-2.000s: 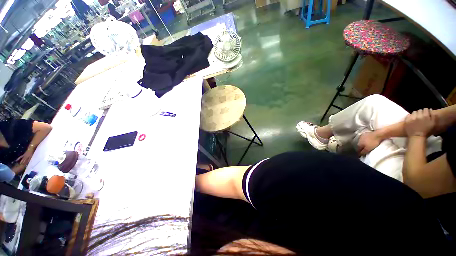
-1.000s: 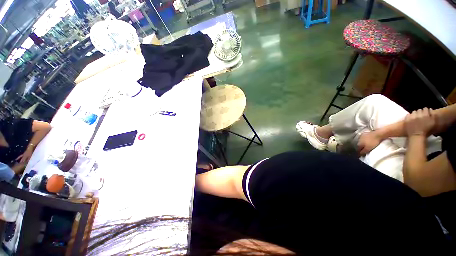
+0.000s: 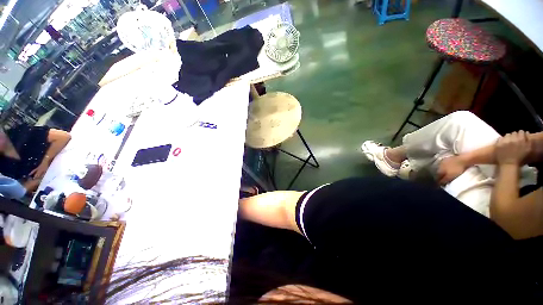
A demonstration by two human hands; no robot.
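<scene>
Neither of my hands can be made out. A bare arm point(image 3: 271, 209) in a black sleeve with a white stripe reaches to the table edge, where its far end is hidden; whose arm it is cannot be told for certain. On the white table point(image 3: 196, 196) a black phone point(image 3: 152, 155) lies flat, with a small red ring point(image 3: 177, 152) beside it. Small dark snips point(image 3: 207, 125), or a similar tool, lie further up. A crumpled black garment point(image 3: 217, 59) lies at the far end, next to a small white fan point(image 3: 281, 43).
A round wooden stool point(image 3: 274, 119) stands beside the table. A person in white trousers point(image 3: 455, 140) sits at right, near a floral stool point(image 3: 465, 40). Another person in black point(image 3: 27, 146) sits at far left. A dark shelf point(image 3: 113, 250) and an orange round thing point(image 3: 75, 204) are at lower left.
The view has shifted slightly, so the table and stools appear further right and higher. More of the dark shelf shows. Nothing on the table has visibly been moved.
</scene>
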